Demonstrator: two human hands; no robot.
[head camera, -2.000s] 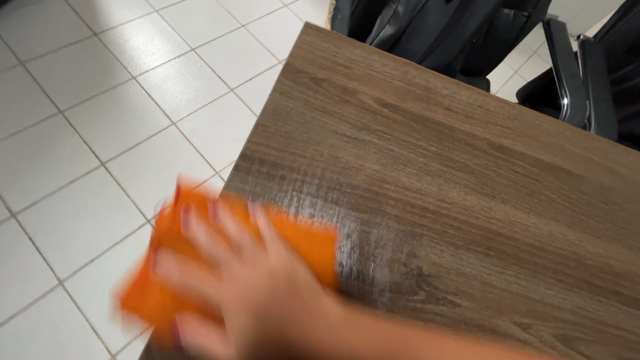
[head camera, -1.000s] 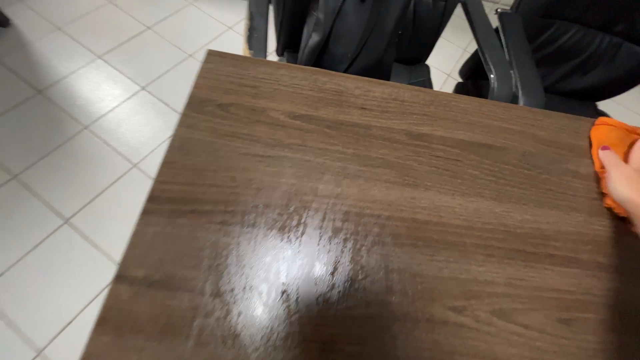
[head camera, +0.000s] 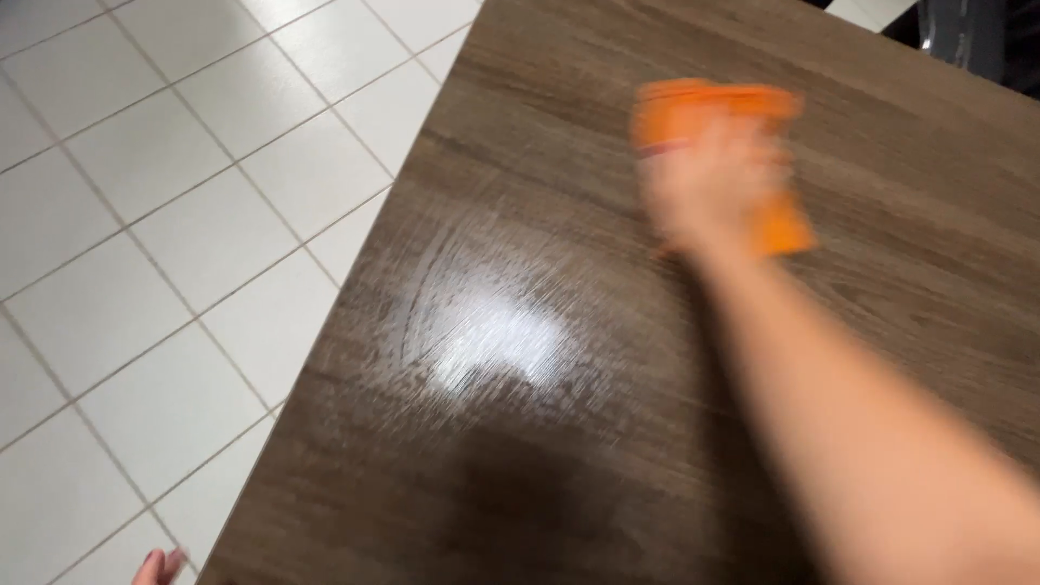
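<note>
My right hand is blurred over the upper middle of the wood-grain table top, pressing on an orange cloth that spreads out past the fingers. Wet, streaky marks with a bright glare lie on the table to the left of my right forearm. At the bottom left edge, only the fingertips of my left hand show, beside the table's edge and over the floor; nothing is seen in them, and the rest of that hand is out of frame.
White floor tiles with dark joints run along the table's left edge. Part of a black chair stands beyond the far edge at the top right. A dark shadow falls across the lower part of the table.
My right hand and the orange cloth have moved left from the table's far right side. Fingertips of my left hand have come into view. The view has shifted.
</note>
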